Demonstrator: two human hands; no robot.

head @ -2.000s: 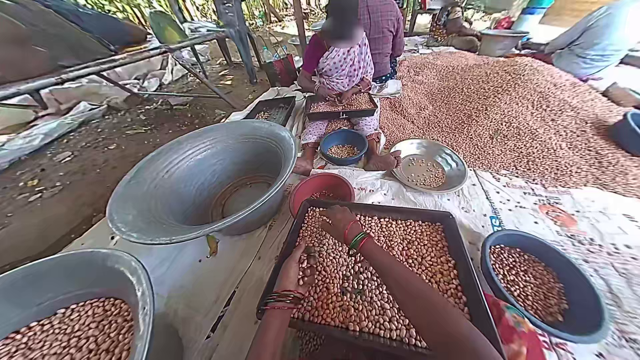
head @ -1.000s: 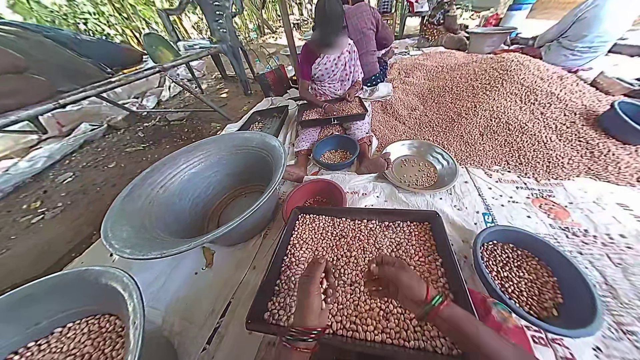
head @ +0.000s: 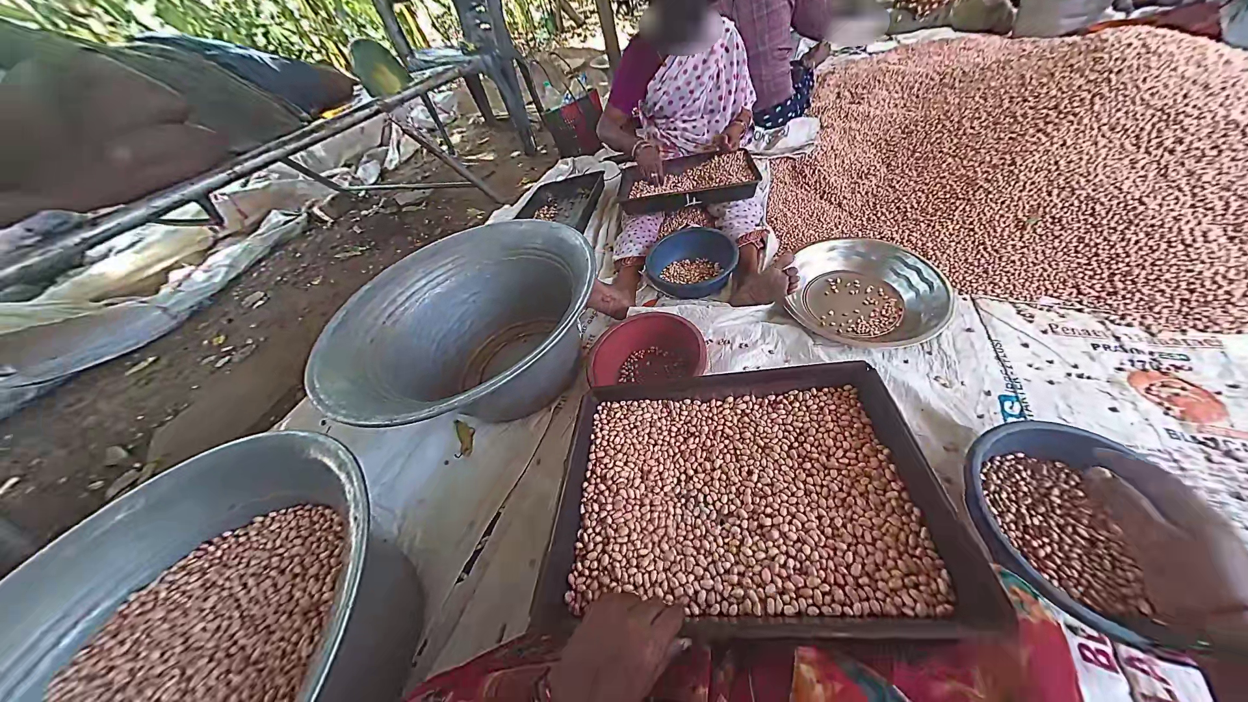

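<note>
A black rectangular tray [head: 936, 497] full of pinkish-brown nuts or beans [head: 751, 497] rests across a red patterned cloth. My left hand [head: 620, 639] lies at the tray's near rim, its fingertips by the nuts; whether it grips the rim is unclear. Blurred by motion, my right hand [head: 1165, 546] is over the blue-grey basin [head: 990, 458] at the right, which holds darker nuts. Its fingers and anything in them cannot be made out. Beyond the tray sit a red bowl [head: 603, 351] with some dark pieces and a steel plate [head: 931, 297] with a few nuts.
A large metal basin [head: 390, 351] stands at the left, another [head: 356, 487] holding nuts nearer. Opposite, a seated person [head: 702, 88] works over a black tray [head: 643, 203], with a blue bowl [head: 726, 258] below. A heap of nuts [head: 1033, 175] covers the back right. Printed sacking [head: 1102, 336] covers the ground.
Both hands were over the tray's nuts a second ago. My right hand has moved right to the blue-grey basin, and my left hand has come back to the tray's near rim.
</note>
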